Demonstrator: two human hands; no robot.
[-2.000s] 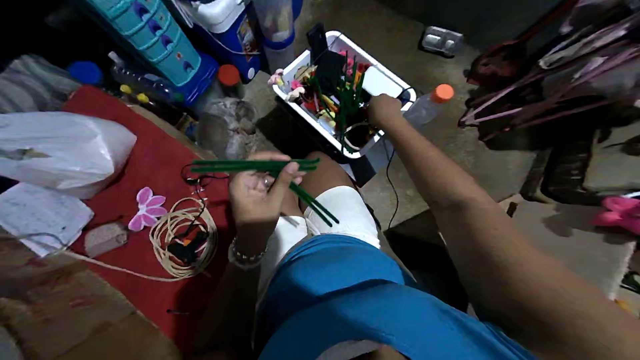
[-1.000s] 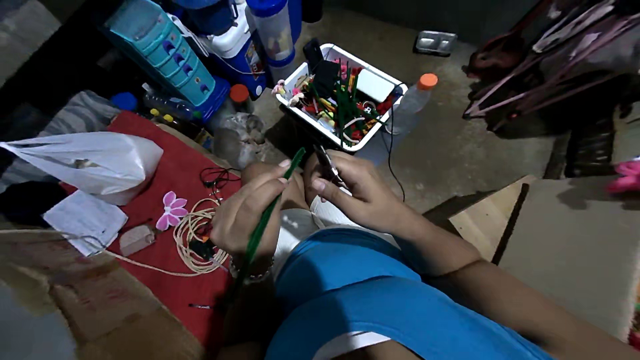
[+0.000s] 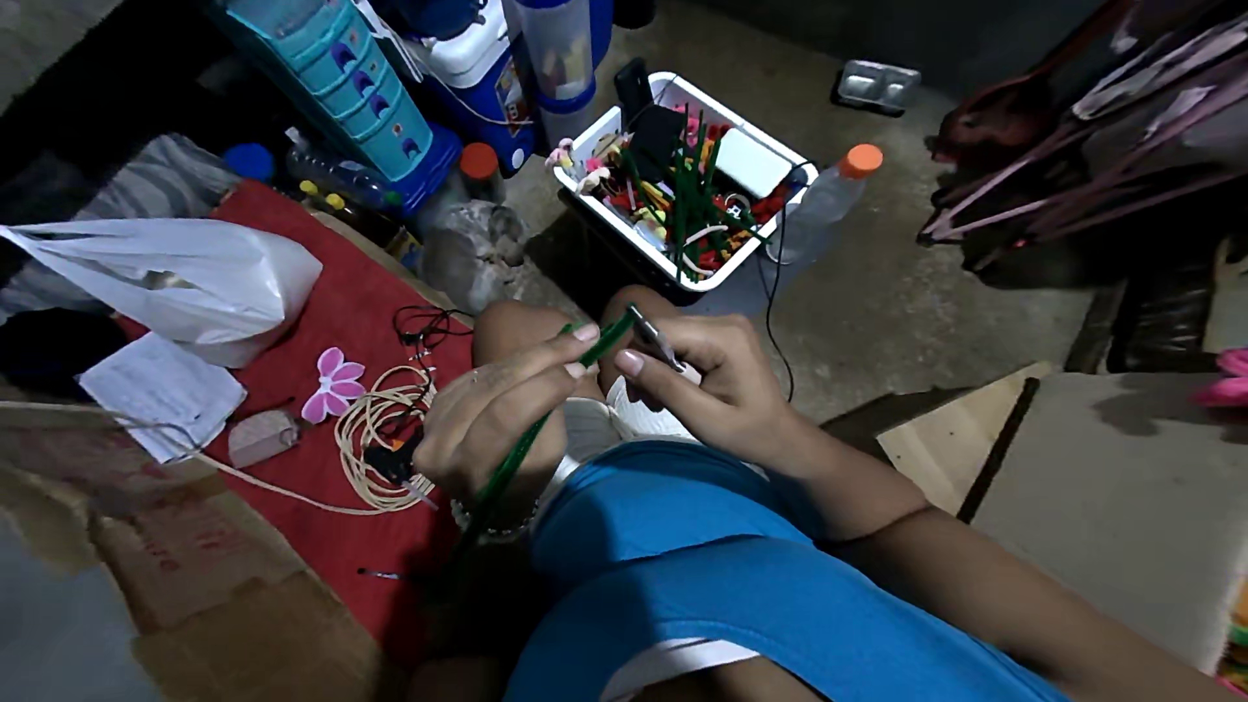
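My left hand pinches several green pipe cleaners held together, their ends pointing up and right over my lap. In my right hand is a small metal tool, perhaps pliers or scissors, its tip touching or very near the ends of the green stems; my fingers hide its handles. Beyond my knees stands a white plastic bin with more green pipe cleaners, colourful pieces and a white box-like item in it.
On the red cloth at left lie a coiled cream cord, a pink flower, paper and a white plastic bag. An orange-capped bottle stands beside the bin. Cardboard is at right.
My right hand has come back from the bin to my lap and now holds the metal tool. The green stems, earlier spread in my left hand, are gathered together and meet the tool.
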